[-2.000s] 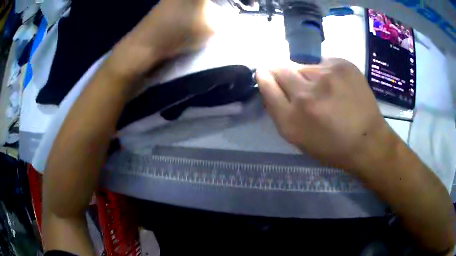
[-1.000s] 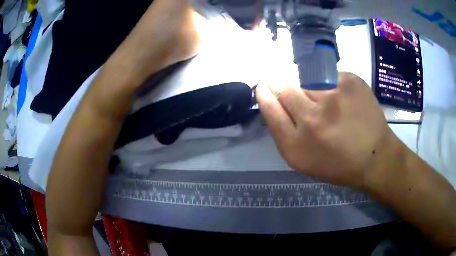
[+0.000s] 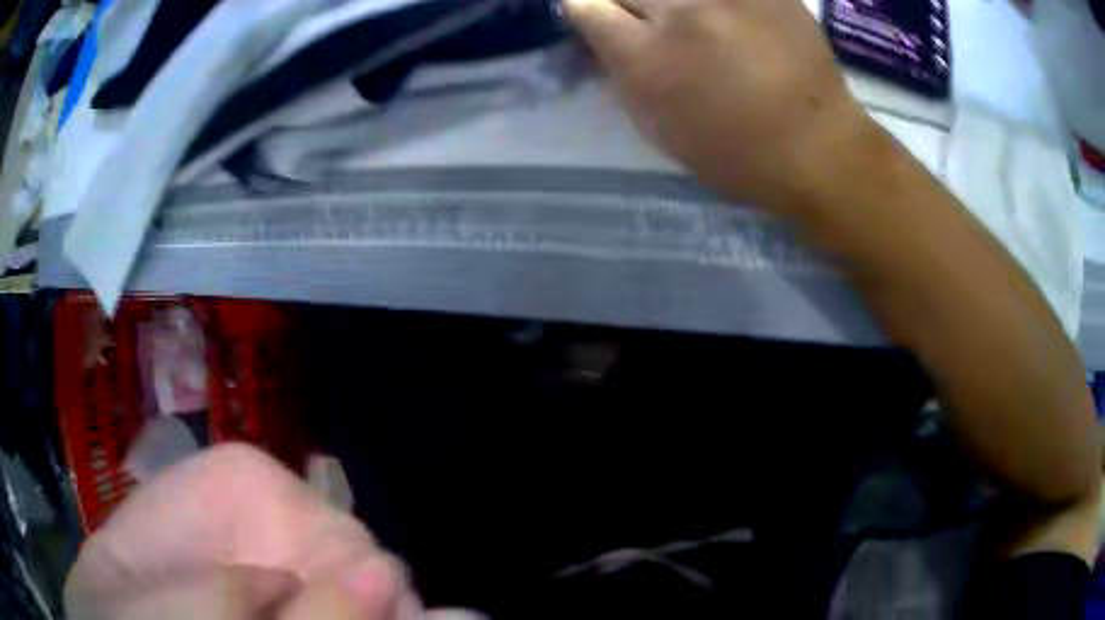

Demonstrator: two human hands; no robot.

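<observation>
My right hand [image 3: 721,91] is at the top centre, cut slightly by the upper edge. Its thumb and fingertips pinch the end of a black fabric strip [image 3: 454,36]. The strip runs left over white and grey cloth [image 3: 485,127] on the table. My left hand [image 3: 248,539] is low at the bottom left, blurred and partly cut off, in front of the red basket. Its fingers look curled, but whether it holds anything cannot be told. The needle and machine head are out of the picture.
A grey ruler [image 3: 400,224] runs along the table's front edge. The red basket [image 3: 248,363] with scraps is below at left. A lit phone [image 3: 894,36] and white cloth [image 3: 1012,182] lie at right. A white cloth corner [image 3: 109,260] hangs over the left edge. Dark clothing fills the lap.
The view has tilted down, so the machine head has left the picture. My left hand has come off the fabric and down below the table edge. My right hand stays at the strip's end.
</observation>
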